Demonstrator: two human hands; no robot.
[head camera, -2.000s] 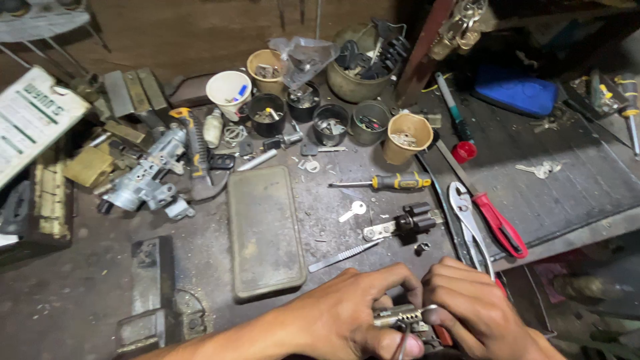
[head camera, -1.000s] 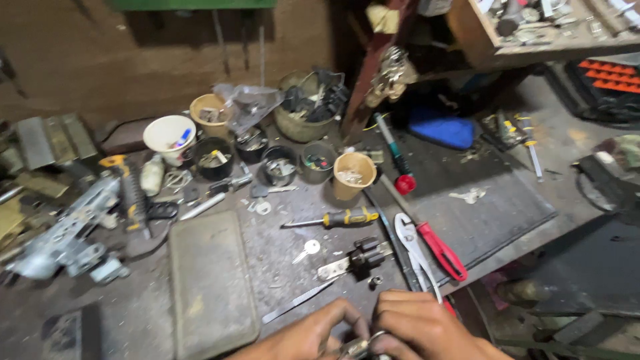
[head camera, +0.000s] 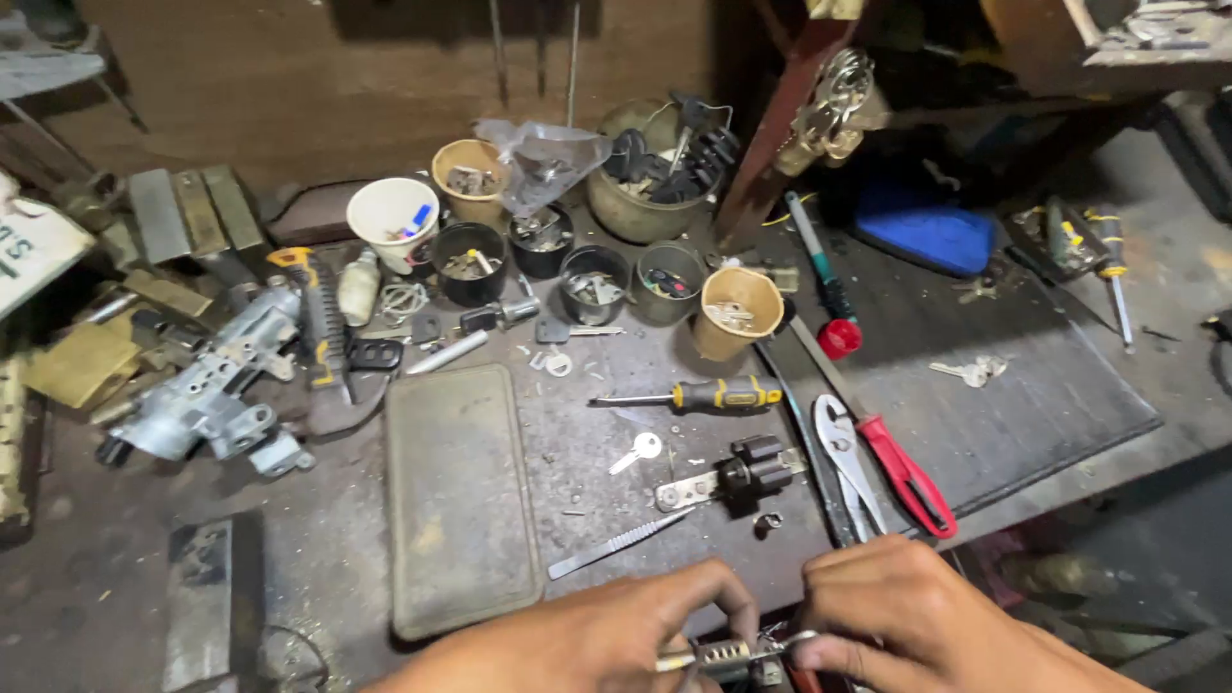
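Note:
At the bottom edge, my left hand (head camera: 616, 635) grips a metal lock cylinder (head camera: 724, 658) with a row of holes along its side. My right hand (head camera: 905, 616) pinches a small metal piece, seemingly a key's bow (head camera: 801, 639), at the cylinder's right end. Metal tweezers (head camera: 621, 544) lie just above my left hand. Beyond them are a loose key (head camera: 636, 452), a black knobbed part on a metal plate (head camera: 749, 474) and a yellow-and-black screwdriver (head camera: 727, 394). Slip-joint pliers (head camera: 847, 462) and a red-handled tool (head camera: 905, 476) lie above my right hand.
A flat rectangular case (head camera: 462, 500) lies left of the tweezers. A metal lock housing (head camera: 207, 380) and a utility knife (head camera: 318, 318) are further left. Cups of small parts, including a paper cup (head camera: 736, 313), stand behind. A red post (head camera: 789, 115) holds hanging keys. A metal block (head camera: 202, 597) sits lower left.
Both hands stay together at the bottom around the small metal parts. The view has swung right and back left. The bench items lie as before.

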